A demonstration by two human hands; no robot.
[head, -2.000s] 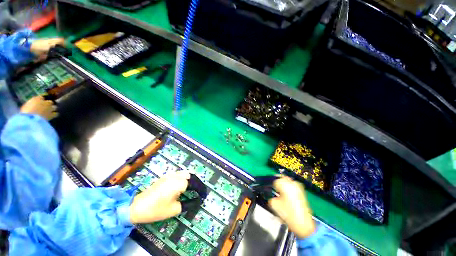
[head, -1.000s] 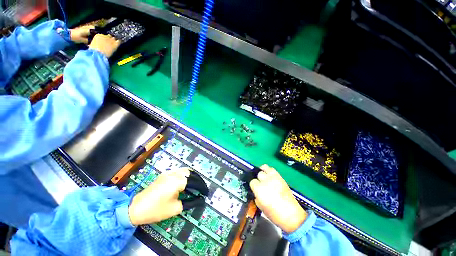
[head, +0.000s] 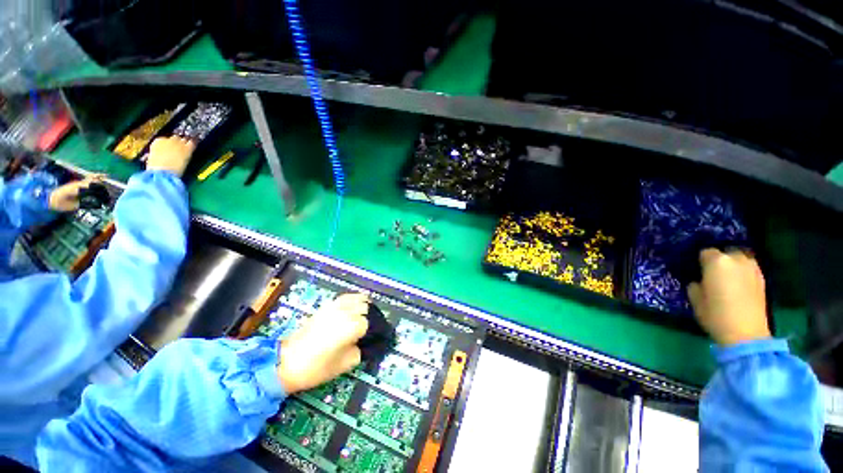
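The black pallet [head: 421, 312] with orange-brown side clamps [head: 442, 413] holds a grid of green circuit boards [head: 390, 413] in front of me. My left hand [head: 325, 344], with black finger coverings, is over the middle of the boards; its fingertips are hidden, so I cannot tell what it holds. My right hand [head: 730, 291] is at the front right of the bin of blue components [head: 658, 249], its fingers down among them and hidden. The bin of yellow components [head: 545, 249] lies just left of the blue one.
A bin of dark leaded parts [head: 458, 166] and a loose pile of parts [head: 412, 242] lie on the green mat. A blue coiled cord [head: 319, 102] hangs down. A metal shelf edge [head: 518, 113] crosses above the bins. A neighbour's sleeves [head: 139, 249] and hands are at left.
My right hand has moved right, from the pallet's right corner to the blue bin. My left hand stays over the boards. The view has turned, and a neighbour's hand is at the far-left bins.
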